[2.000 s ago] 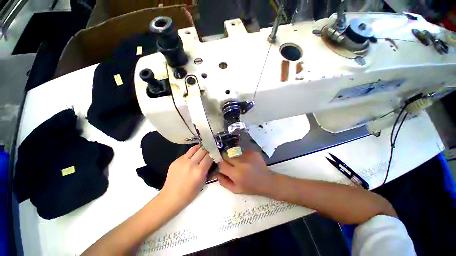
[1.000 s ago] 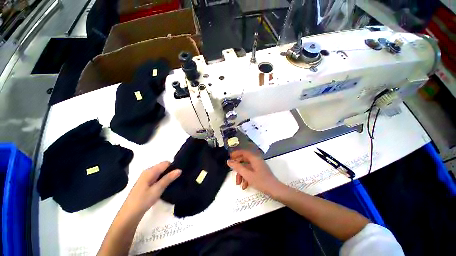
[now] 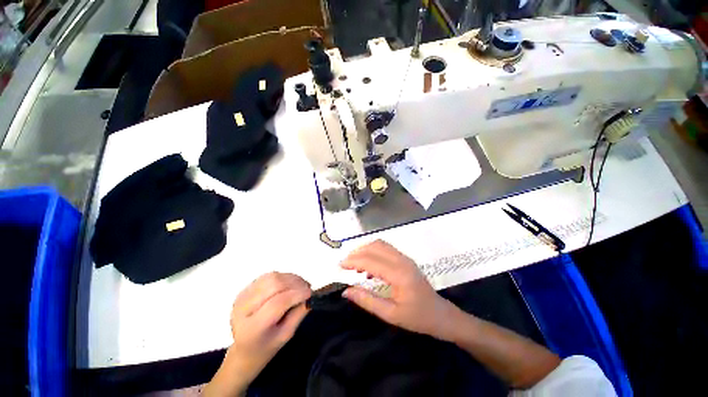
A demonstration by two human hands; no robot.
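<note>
A black fabric piece (image 3: pixel 329 298) is at the table's front edge, its top edge between my hands; its lower part merges with dark cloth below. My left hand (image 3: pixel 272 310) pinches its left end. My right hand (image 3: pixel 396 288) is at its right end, thumb against the fabric and the other fingers raised. The sewing machine (image 3: pixel 435 101) stands behind, with no black fabric under its presser foot (image 3: pixel 359 195). A black stack with a pale yellow ticket (image 3: pixel 163 225) lies at left, and more black pieces (image 3: pixel 239 147) lie behind it.
Black thread snips (image 3: pixel 534 226) lie right on the white tabletop (image 3: pixel 287 233). A white scrap (image 3: pixel 439 172) lies under the machine arm. A blue bin (image 3: pixel 48 295) stands at left, another (image 3: pixel 574 310) below the right edge. Brown boxes (image 3: pixel 233 58) stand behind. A black cable (image 3: pixel 596 186) hangs at right.
The black piece has come away from the needle area towards me, off the tabletop to its front edge. Both hands moved nearer to me and now meet at the piece's edge. The view has shifted.
</note>
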